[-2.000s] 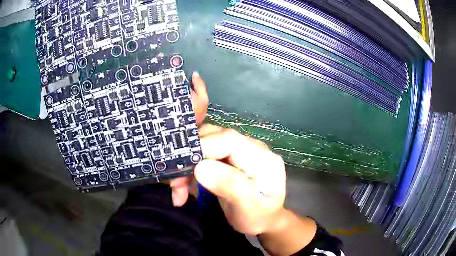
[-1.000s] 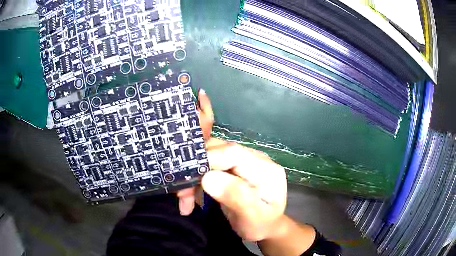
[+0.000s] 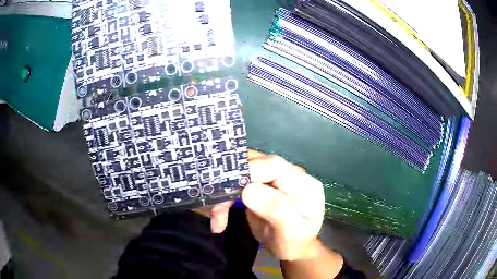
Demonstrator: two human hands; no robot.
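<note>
A dark PCB panel [image 3: 169, 144] with white print and ringed holes is held up close in front of me, left of centre. Its top edge is cut off by the frame and its upper part is washed out by glare. My right hand [image 3: 286, 204] pinches its lower right corner, thumb in front. A fingertip shows below the panel's bottom edge; I cannot tell which hand it belongs to. My left hand cannot be made out; the panel may hide it.
Stacked PCB panels [image 3: 349, 109] stand in rows on the green-matted table [image 3: 332, 144]. A white sheet with a yellow border [image 3: 430, 41] lies behind them. A grey ribbed stack [image 3: 463, 229] is at lower right. A teal-green and white machine [image 3: 38, 65] is at left.
The panel and my right hand have shifted right in the view. The finger that showed beside the panel's right edge is no longer visible. More of the white sheet shows.
</note>
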